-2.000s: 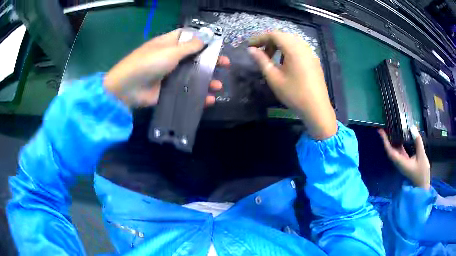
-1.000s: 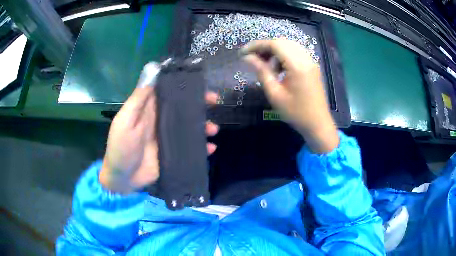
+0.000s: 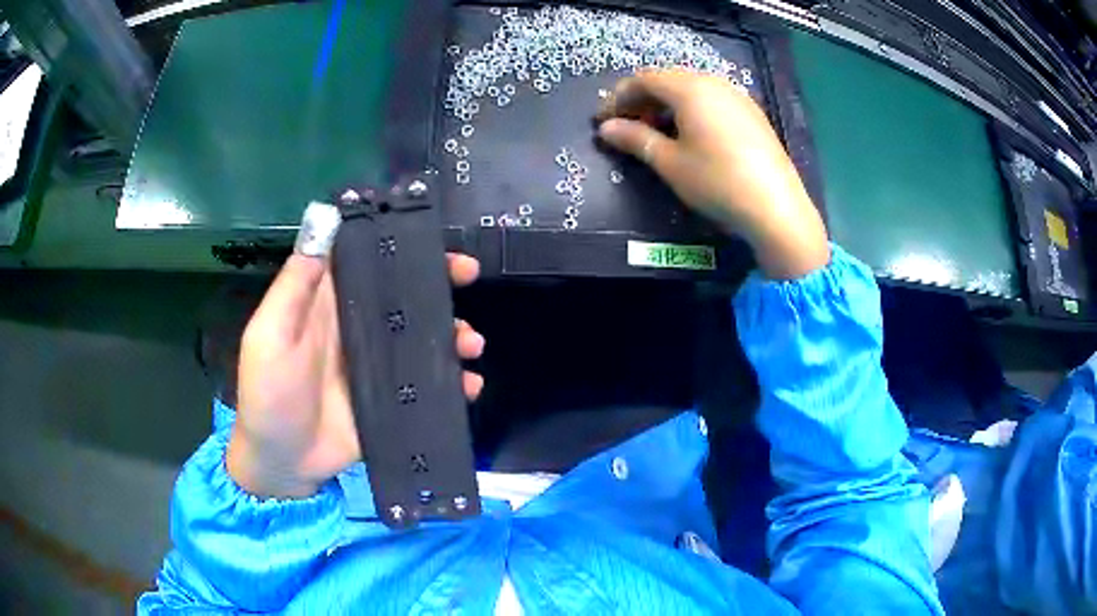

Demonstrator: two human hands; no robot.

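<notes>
My left hand [image 3: 295,373], with a whitish wrap on the thumb, holds a long dark plate [image 3: 403,355] upright in front of the tray. The plate shows a row of small marks down its face and bright round fittings at both ends. My right hand [image 3: 716,157] is over the black tray [image 3: 553,250], thumb and forefinger curled near each other. A tiny ring shows near the forefinger tip; I cannot tell if it is gripped. Many tiny silver nuts [image 3: 577,42] lie at the tray's back, with several scattered nearer its front rim.
Green bench surface [image 3: 241,108] with a blue line lies left of the tray. More green surface [image 3: 902,157] lies to the right, then a second black tray with a yellow label [image 3: 1056,229]. Metal rails run behind. A neighbouring person's blue sleeve [image 3: 1047,517] is at the lower right.
My left hand has brought the plate down and towards me from above the tray, and its marked face now shows. My right hand stays over the tray. The neighbour's dark bars and hand have left view.
</notes>
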